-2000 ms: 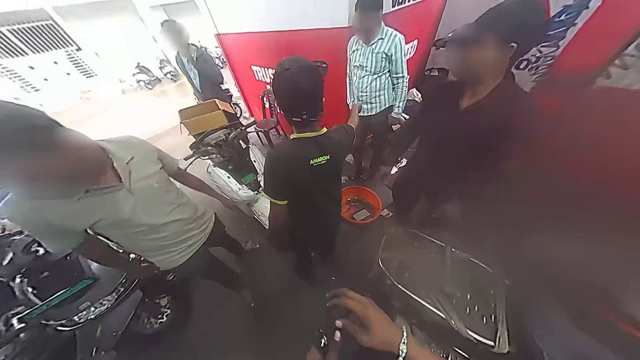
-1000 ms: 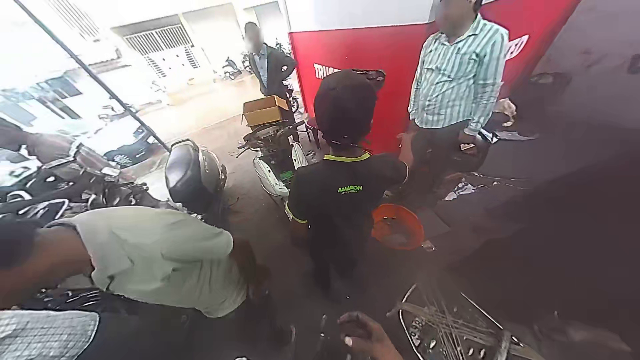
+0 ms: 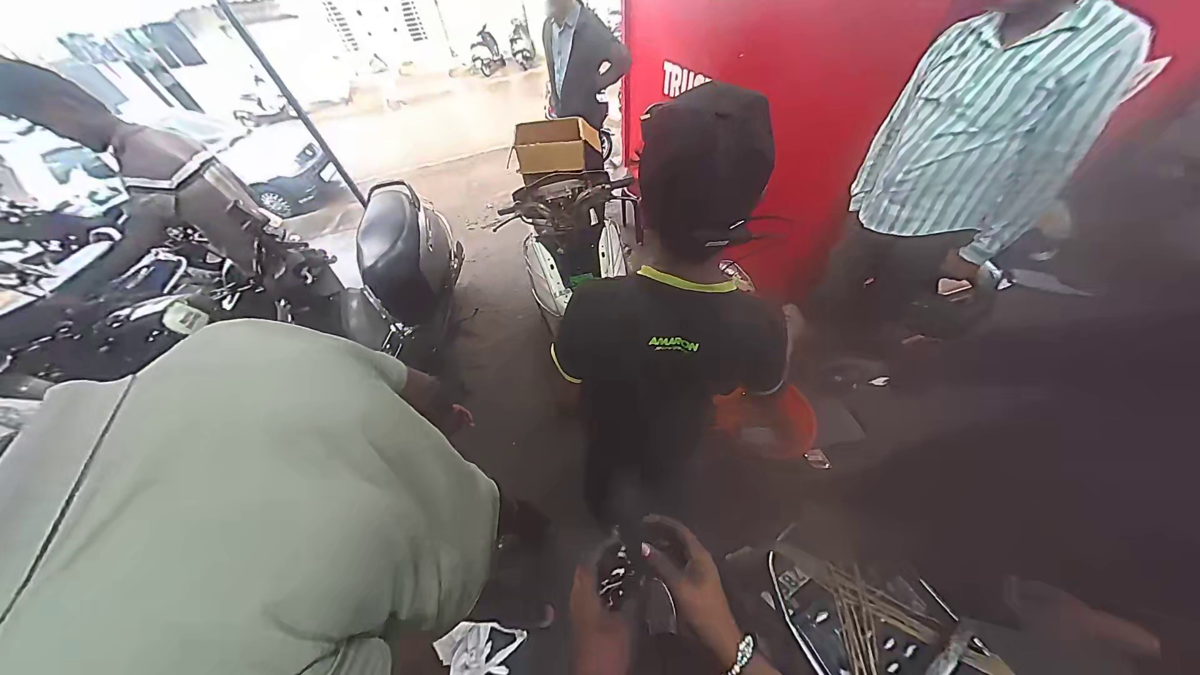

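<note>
At the bottom middle, my left hand (image 3: 600,595) and my right hand (image 3: 692,583) are raised close together around a small dark object (image 3: 616,574) with shiny spots, too blurred to name. Both hands hold it between them. A light metal bracelet (image 3: 741,653) is on my right wrist. Right of my hands lies a tray-like thing (image 3: 797,628) with a pale rim, holding thin brown sticks or strips (image 3: 858,609) and small shiny pieces. A crumpled white plastic bag (image 3: 478,647) lies to the left of my hands.
A person in a black shirt (image 3: 675,375) stands just ahead, beside an orange basin (image 3: 787,422). At left a person in a pale green shirt (image 3: 281,478) bends over. Another in a striped shirt (image 3: 984,131) stands at right. Scooters (image 3: 408,253) and a cardboard box (image 3: 556,148) are beyond.
My left hand now shows beside the right, around the dark object. The person in pale green bends further forward, nearer the middle. The person in black has lowered the outstretched arm. The view has shifted.
</note>
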